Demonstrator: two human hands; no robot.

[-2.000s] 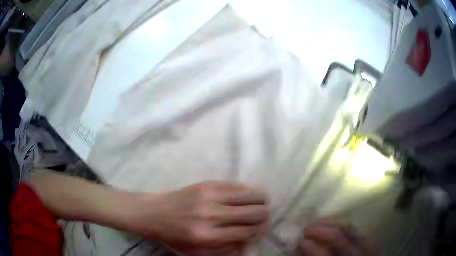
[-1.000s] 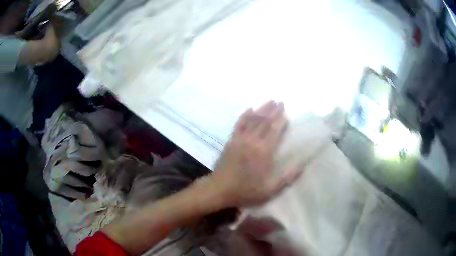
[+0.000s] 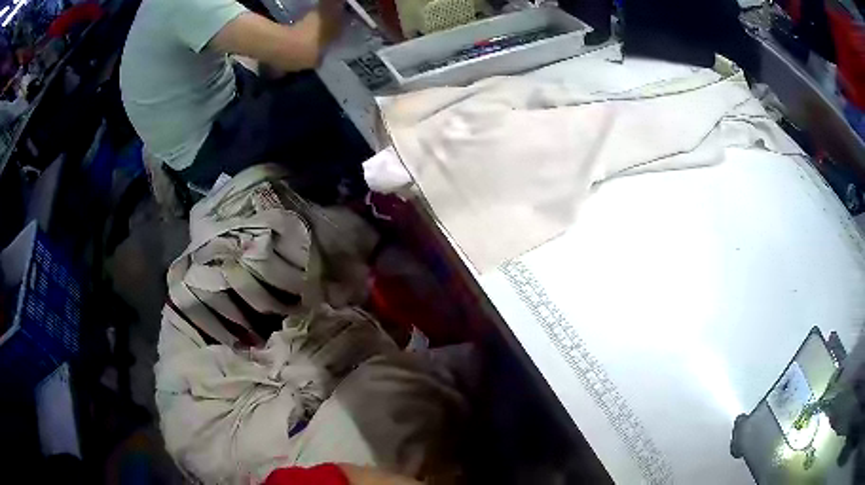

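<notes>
Layered cream garment panels (image 3: pixel 512 161) lie flat across the far left part of the glossy white table (image 3: pixel 702 275). Crumpled beige bundled work (image 3: pixel 256 313) is piled below the table's left edge. The metal needle plate (image 3: pixel 789 393) shows at the lower right, with the bright machine lamp glow (image 3: pixel 806 445) beside it. Only a red sleeve (image 3: pixel 305 475) and a sliver of my left forearm show at the bottom edge, over the bundled work. My left hand is cut off below the picture. My right hand is out of view.
A printed ruler (image 3: pixel 588 365) runs along the table's front edge. A long pale tray (image 3: pixel 484 52) with small dark items stands beyond the panels. A person in a light green shirt (image 3: pixel 180 76) sits at the upper left. A blue crate (image 3: pixel 47 294) is at the far left.
The view has swung left and up. My left hand has left the cloth and the picture, and my right hand is gone too. The worked panel no longer shows by the needle.
</notes>
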